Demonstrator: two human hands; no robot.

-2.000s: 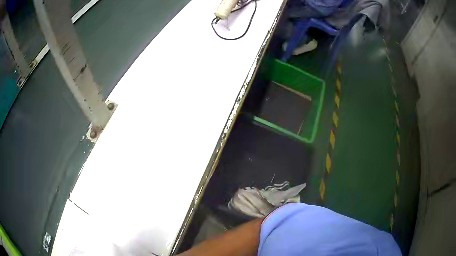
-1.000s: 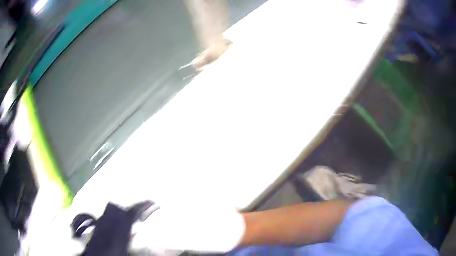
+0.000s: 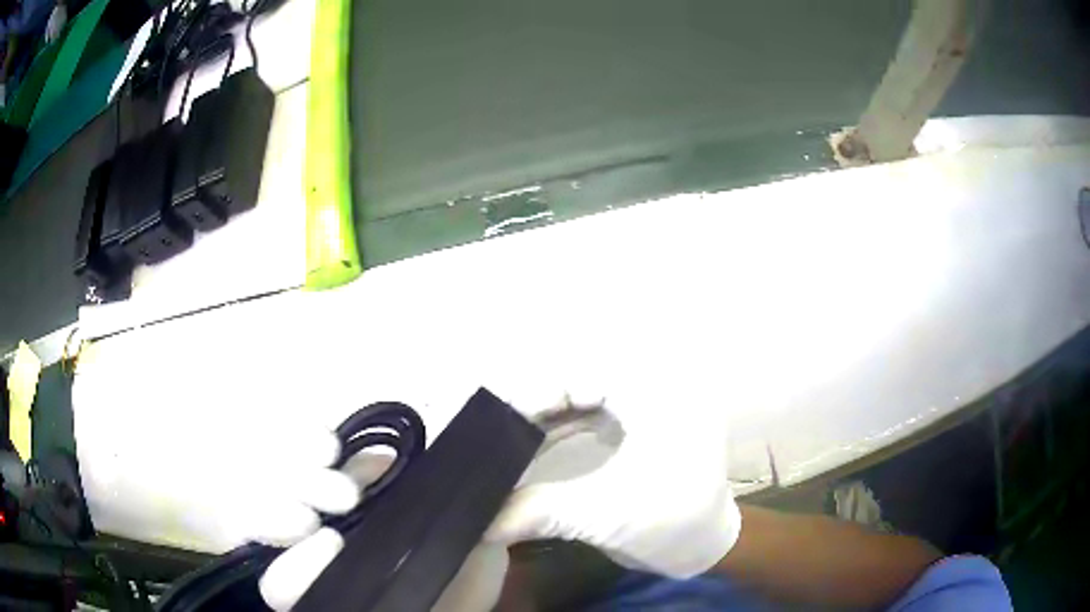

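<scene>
A black power adapter [image 3: 424, 508] is held at a slant at the bottom centre, its near end cut off by the lower edge. Its black output cord [image 3: 412, 433] is looped beside it on the left. My right hand [image 3: 657, 490], in a white glove, grips the adapter from the right. My left hand [image 3: 305, 514], also white-gloved, has its fingers around the looped cord and against the adapter's left side. Its outline partly merges with the white ledge.
The white ledge [image 3: 598, 323] curves across the view, with the dark green belt [image 3: 622, 96] behind it. A lime-green divider strip [image 3: 329, 155] lies at upper left. Several black adapters [image 3: 227, 150] lie left of it. A metal post [image 3: 920, 72] stands at upper right. Yellow tag [image 3: 22, 395] at far left.
The view has swung left, bringing the strip and the row of adapters in. The held adapter is now nearer the centre and clearer, and my left hand's fingers are visible on it.
</scene>
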